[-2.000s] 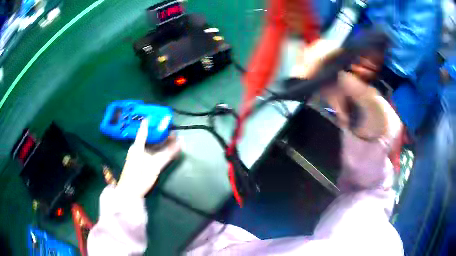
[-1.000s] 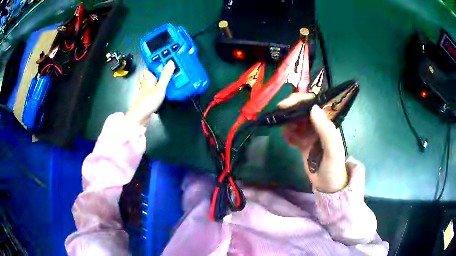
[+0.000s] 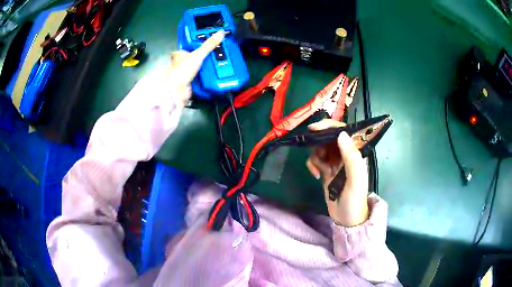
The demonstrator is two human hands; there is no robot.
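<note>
My left hand (image 3: pixel 193 61) holds the blue battery tester (image 3: pixel 224 64) at its left side, a finger on the keys below its dark screen. My right hand (image 3: pixel 345 174) holds a black clamp (image 3: pixel 359 134), its copper-coloured jaws pointing right. Another clip's jaws show behind the red clamp (image 3: pixel 314 106), which lies just above my right hand, off the posts. Another red clamp (image 3: pixel 261 92) lies open beside the tester. The red and black leads (image 3: pixel 241 188) are bundled in a loop near my body. The black box (image 3: pixel 300 33) has a red light and two brass posts.
A dark tray (image 3: pixel 73 106) at the left holds a blue tester and red-black leads. A small yellow-and-black part (image 3: pixel 130 52) lies beside it. A second black box (image 3: pixel 485 101) stands at right, with a thin black cord (image 3: pixel 456 151). The blue bin (image 3: pixel 160 207) is below left.
The tester and my left hand have moved right and up in view, closer to the black box. The red clamp near the right post has moved down, away from it. The view has shifted slightly.
</note>
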